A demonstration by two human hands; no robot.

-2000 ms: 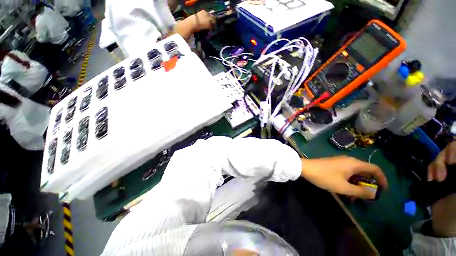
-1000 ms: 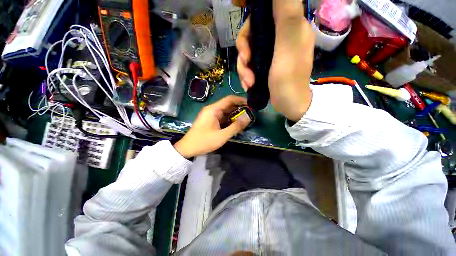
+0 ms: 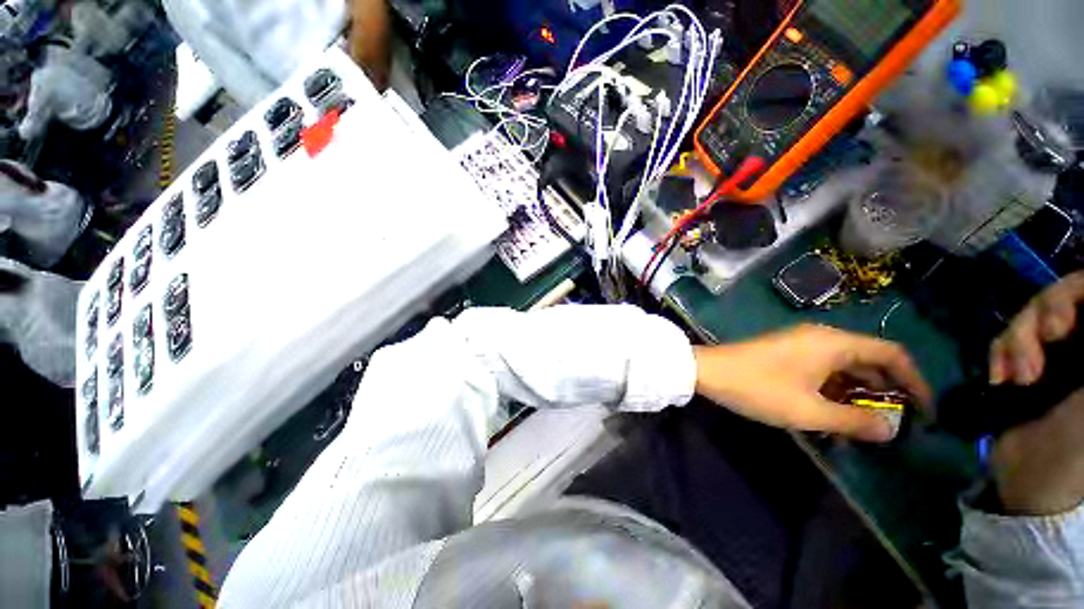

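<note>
My left hand [image 3: 808, 378] holds a small black smartwatch case [image 3: 865, 399] between thumb and fingers, low over the green bench. A yellow strip shows inside the open case; the fingers hide part of it. My right hand [image 3: 1034, 339] is at the right edge, partly cut off, with its fingers curled around a thick black electric screwdriver [image 3: 969, 410]. The screwdriver is dark and its tip cannot be made out. A bright blue piece [image 3: 984, 449] shows just beside the right wrist.
Stacked white blister trays [image 3: 285, 238] with black watches stand at left. White cables [image 3: 642, 131], an orange multimeter [image 3: 796, 101] and a silver-rimmed watch [image 3: 808, 278] lie beyond my left hand. A clear cup [image 3: 886, 214] stands behind. A person's white sleeve [image 3: 256, 42] is at top left.
Since one second ago the view has swung left, bringing the trays back in and putting my right hand at the right edge. The watch case is still in my left hand.
</note>
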